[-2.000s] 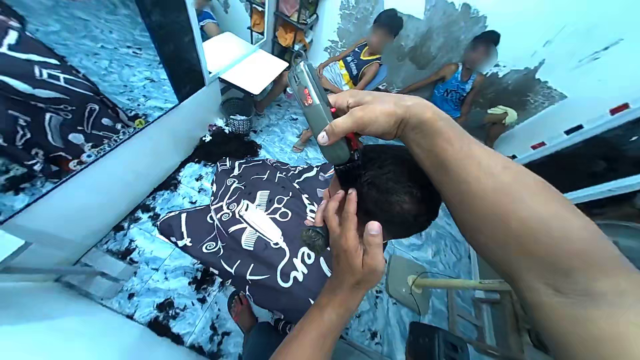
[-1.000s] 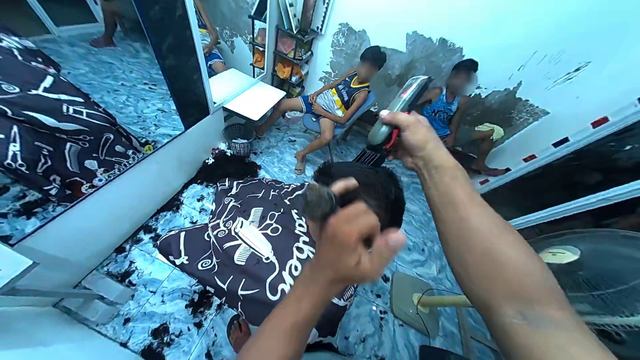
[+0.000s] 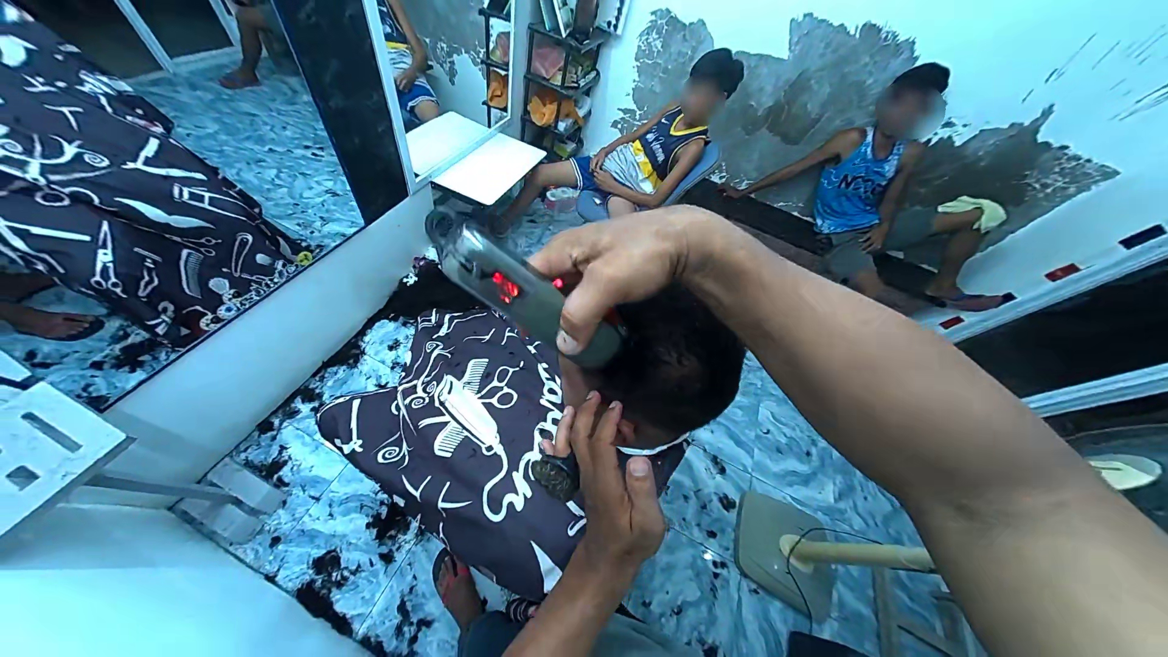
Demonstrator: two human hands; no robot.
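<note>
My right hand (image 3: 616,274) grips a dark hair clipper (image 3: 520,297) with red lit marks. Its lower end lies against the front of a seated person's dark-haired head (image 3: 684,365); the blade is hidden. Beside that person's ear is my left hand (image 3: 616,484), with a round dark brush (image 3: 554,476) held at its fingers, bristles toward the cape. A dark barber cape (image 3: 383,429) printed with white combs, scissors and clippers covers the person's body. A white band shows at the neck.
A mirror (image 3: 246,173) and its white ledge (image 3: 301,365) run along the left. Cut hair (image 3: 392,529) litters the tiled floor. Two people sit by the peeling wall (image 3: 794,82). A white table (image 3: 488,169) and black rack (image 3: 561,82) stand behind. At lower right is a fan's base (image 3: 785,557).
My right hand has brought the clipper from raised behind the head down onto its front. My left hand, blurred over the head with the brush a second ago, is now lower, beside the ear.
</note>
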